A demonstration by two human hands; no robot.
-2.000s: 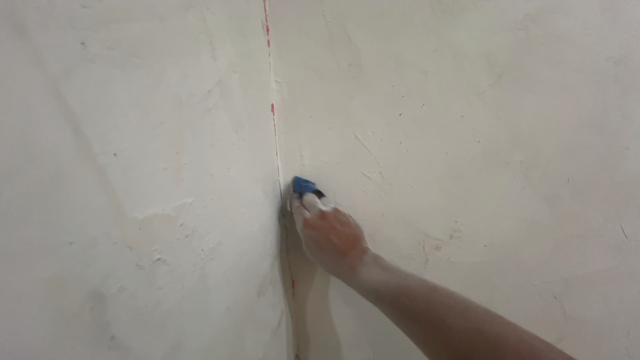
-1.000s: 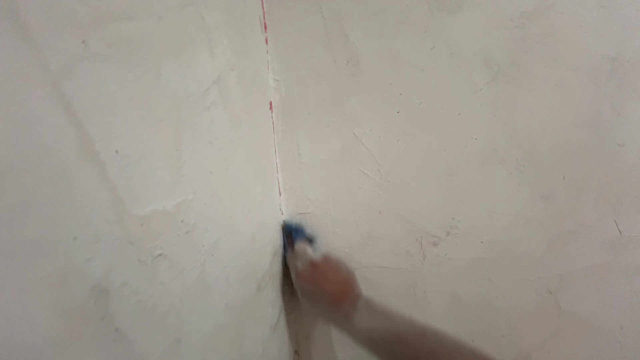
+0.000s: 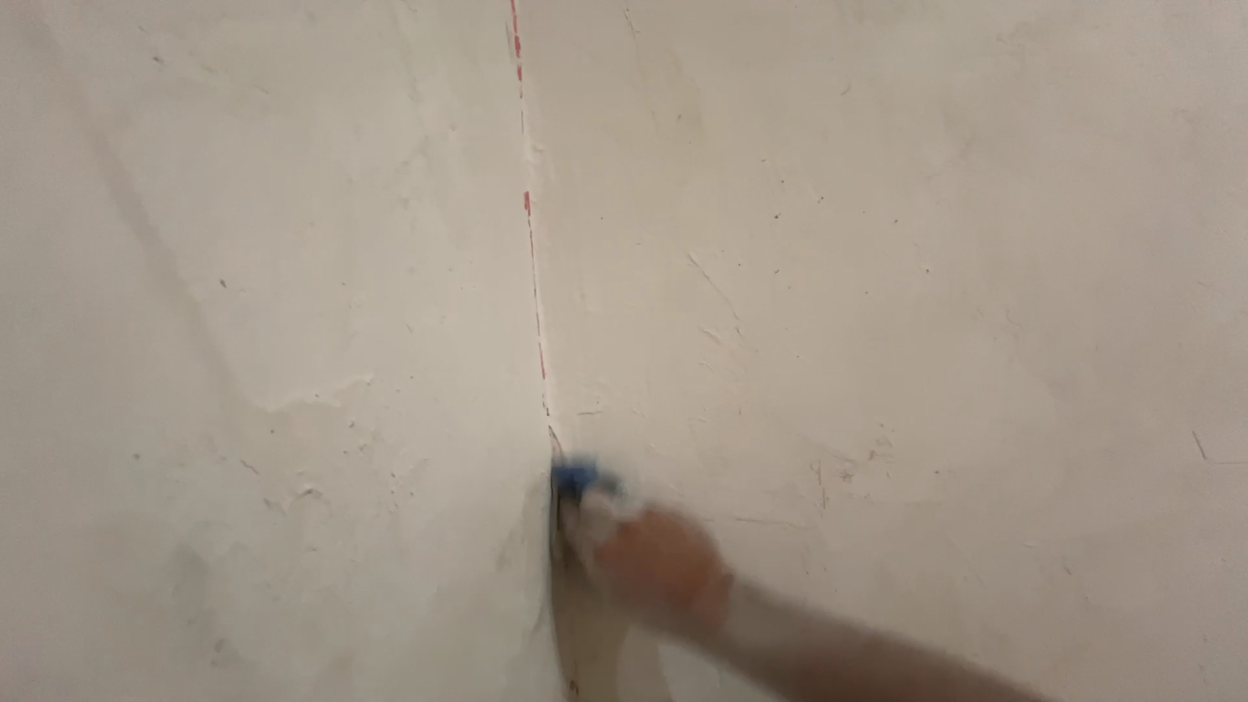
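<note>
My right hand [image 3: 653,556], blurred and dusted white at the fingers, is closed around a small blue tool [image 3: 577,476] whose kind I cannot tell. The tool lies against the inside corner where two plastered walls meet. A thin corner line [image 3: 535,283], broken by red marks, runs down from the top to just above the tool. The hand and its shadow cover part of the corner below. My left hand is out of the frame.
The left wall [image 3: 292,244] has a rough raised patch of plaster and faint stains. On the right wall [image 3: 926,341] there are scratches, small pits and fine cracks. A dark shadow [image 3: 590,643] falls along the lower corner.
My right hand, still holding the blue tool, is lower along the corner than two seconds ago.
</note>
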